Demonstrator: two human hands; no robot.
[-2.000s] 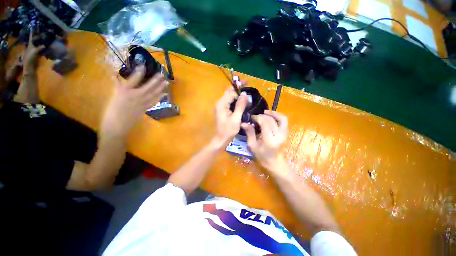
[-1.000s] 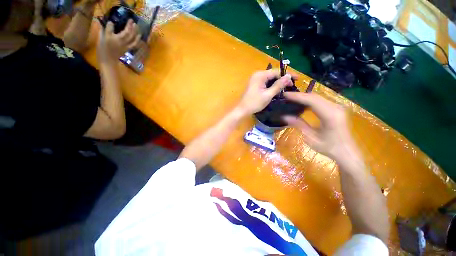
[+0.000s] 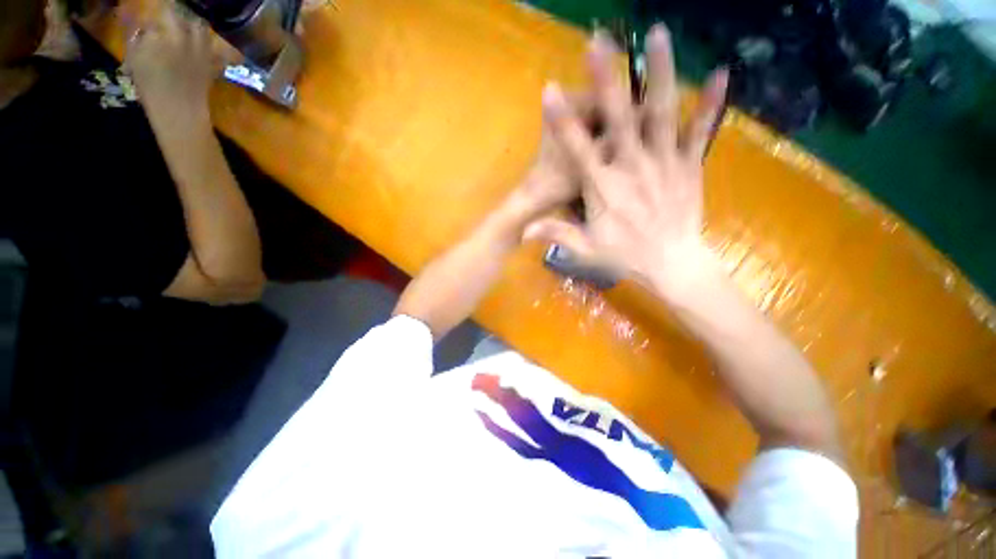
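My right hand is bare, with its fingers spread wide, above the camera unit in front of me. It hides most of the unit. Part of the silver-grey mounting bracket shows below my palm, on the orange bench. My left hand is behind my right hand, at the unit's left side. Its fingers are mostly hidden, so its hold cannot be seen. A little of a dark antenna shows beside my right little finger. The housing's mouth and its wires are mostly hidden.
The orange bench runs along the green conveyor. A blurred heap of black modules lies on the conveyor at top right. A co-worker's hand is by another unit at top left. A dark unit lies at lower right.
My right hand has moved from the unit's right side to over it, fingers now spread. The view has shifted, and the heap sits higher in the picture.
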